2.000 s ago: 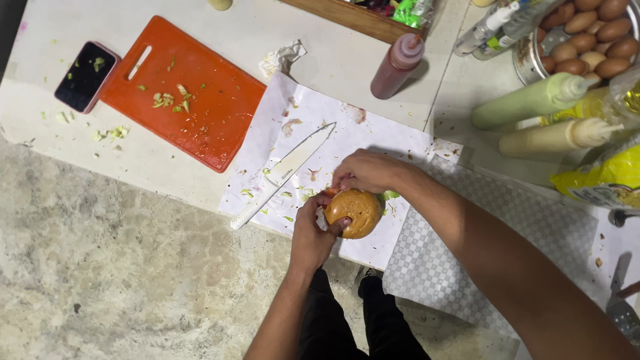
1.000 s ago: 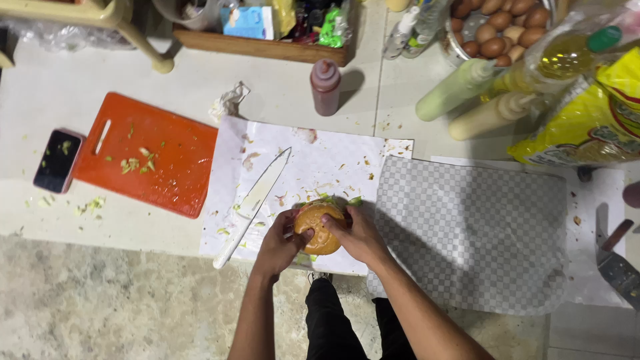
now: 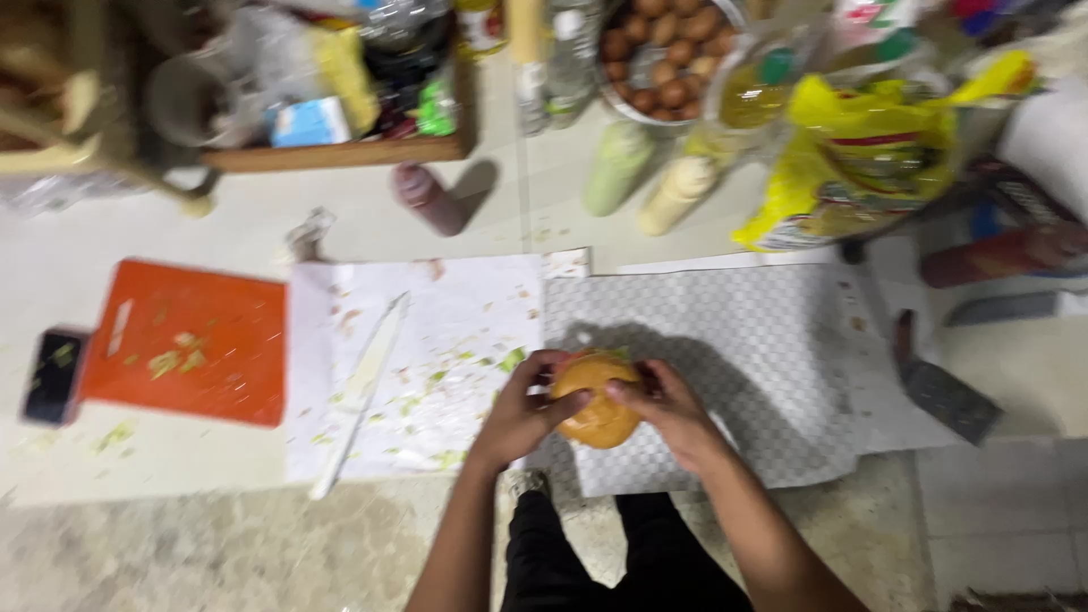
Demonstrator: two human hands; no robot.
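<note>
A burger in a round golden bun is held between my two hands over the left part of a grey-white checked paper sheet. My left hand grips its left side, thumb on top. On the right side, my right hand holds it the same way. Some green and red filling shows at the bun's far edge; the underside is hidden. Left of the hands, a knife with a white handle lies on white paper scattered with lettuce bits.
An orange cutting board and a phone lie at left. Behind stand a red sauce bottle, green and cream bottles, a bowl of eggs and a yellow bag. A metal spatula lies at right.
Both hands have carried the burger rightward, from above the littered white paper to above the checked sheet. The view has shifted too.
</note>
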